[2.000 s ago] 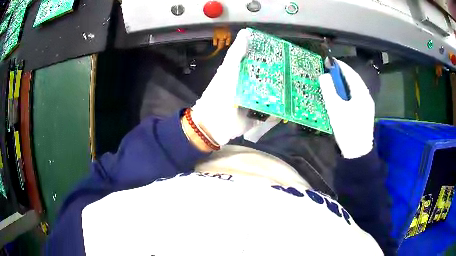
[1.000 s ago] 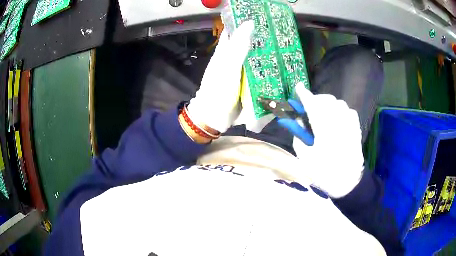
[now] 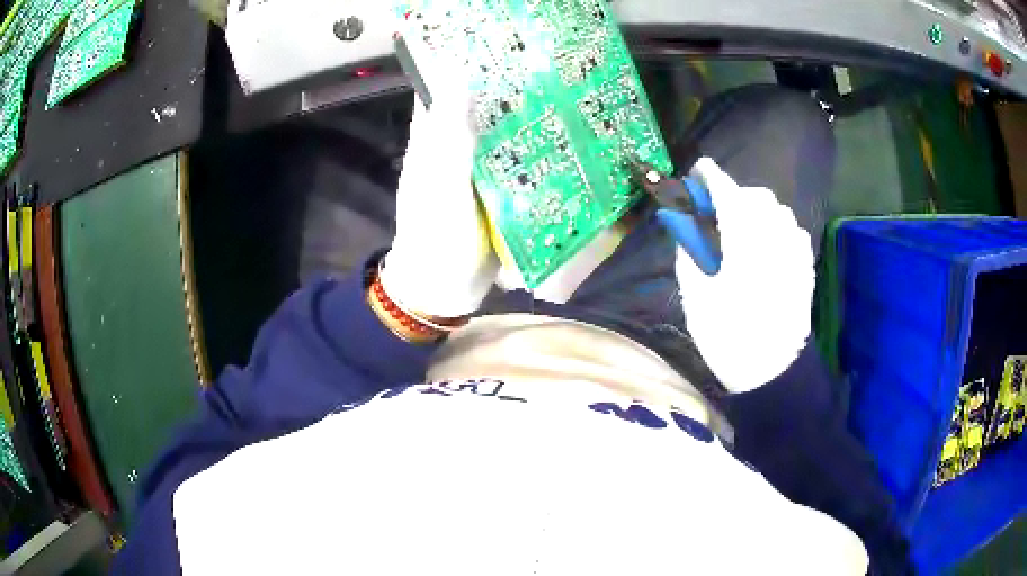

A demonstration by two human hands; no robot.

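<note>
The green PCB panel (image 3: 552, 146) is held tilted above my lap, its solder side facing me and a centre line dividing it. Yellow parts show at its lower left edge. My left hand (image 3: 437, 214), in a white glove, grips the panel at its left side; some fingers are hidden behind it. My right hand (image 3: 746, 276), also gloved, is closed around the blue-handled side cutters (image 3: 689, 223). Their dark jaws are at the panel's right edge area; whether they touch a lead is too small to tell.
The white-grey machine (image 3: 788, 36) runs across the top. A blue plastic bin (image 3: 901, 304) with yellow-part boards (image 3: 963, 439) stands at the right. Green boards (image 3: 92, 51) lie on the black mat (image 3: 169, 79) at the upper left, above a green bench (image 3: 124, 270).
The panel has moved up and left from my lap, then turned to slant the other way. My right hand with the cutters has come down from the panel's upper right to its lower right edge.
</note>
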